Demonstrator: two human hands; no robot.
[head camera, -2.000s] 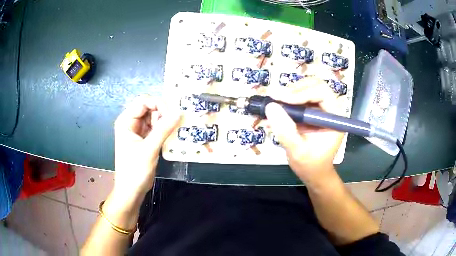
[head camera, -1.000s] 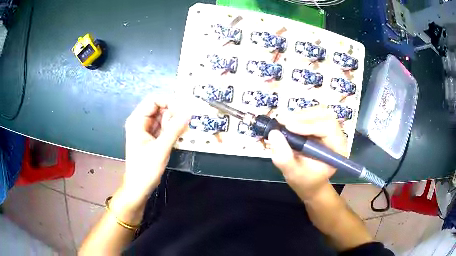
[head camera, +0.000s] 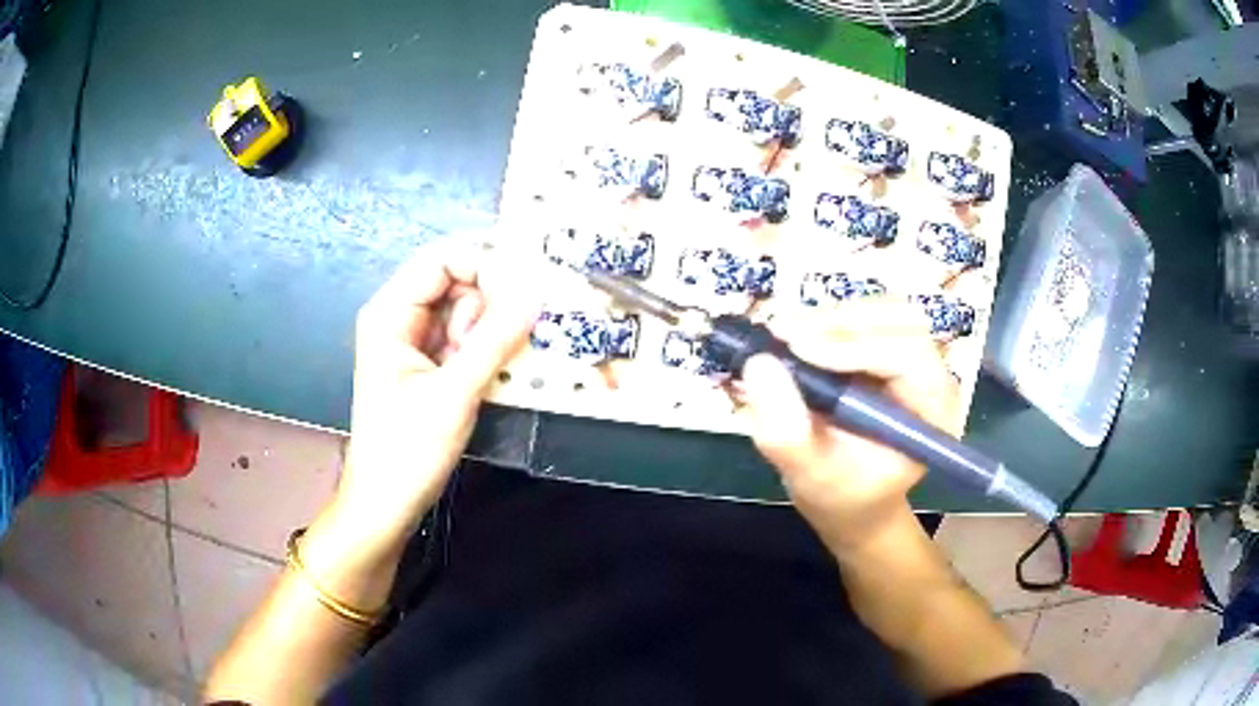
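My right hand (head camera: 856, 407) holds a dark soldering iron (head camera: 884, 421), its metal tip pointing left near the left end of the fixture, between the two nearest rows. The cream fixture plate (head camera: 532, 179) carries rows of small blue-white circuit board assemblies (head camera: 728, 272), with brown tabs slanting beside them. My left hand (head camera: 442, 324) is at the plate's left edge, thumb and fingertips pinched together close to the iron's tip. Whether solder wire is between the fingertips is too fine to tell.
A clear plastic tub (head camera: 1074, 304) with silvery crumbs stands right of the plate, a blue box (head camera: 1077, 83) behind it. A yellow and black counter (head camera: 254, 127) lies at the left. A green base (head camera: 773, 35) is behind the plate. Red stools (head camera: 118, 421) stand below the bench.
Against two seconds ago, the plate sits further right and higher in view. The iron has tilted, its rear end lower, and its tip has moved from an assembly in the third row to just below that row.
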